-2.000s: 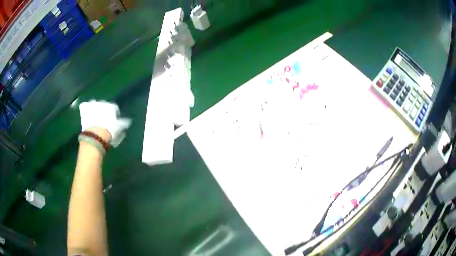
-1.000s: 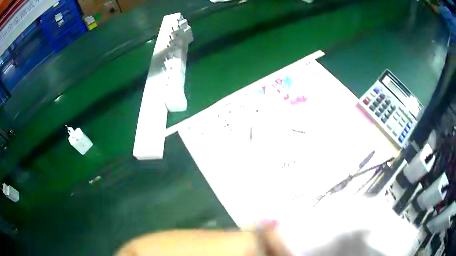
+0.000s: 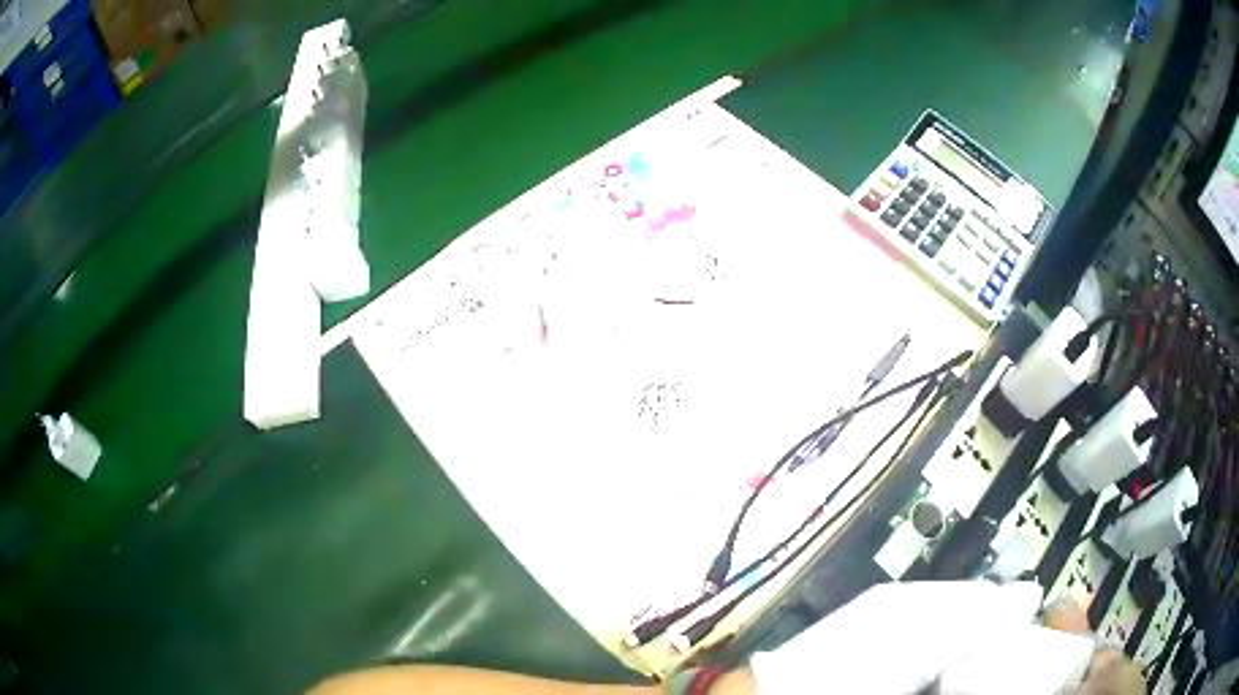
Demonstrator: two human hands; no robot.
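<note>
My left hand, in a white glove, is at the bottom right, reaching in from the lower left over the sockets. A white shape at its fingers merges with the glove; I cannot tell whether it is an adapter. Bare skin beside it, seemingly my right hand, is cut off by the bottom edge; its grip is hidden. White adapters stand in the row of white sockets, one with a black cable in its top. Another adapter stands nearer me.
A paper-covered board carries black cables along its right side. A calculator lies at its far corner. A long white strip with adapters and one loose adapter lie on the green surface. Wires crowd the right.
My gloved left hand has moved from the green surface at left, across the board's near end, to the sockets. The view has shifted right, showing more of the rack. Bare skin now shows beside the glove.
</note>
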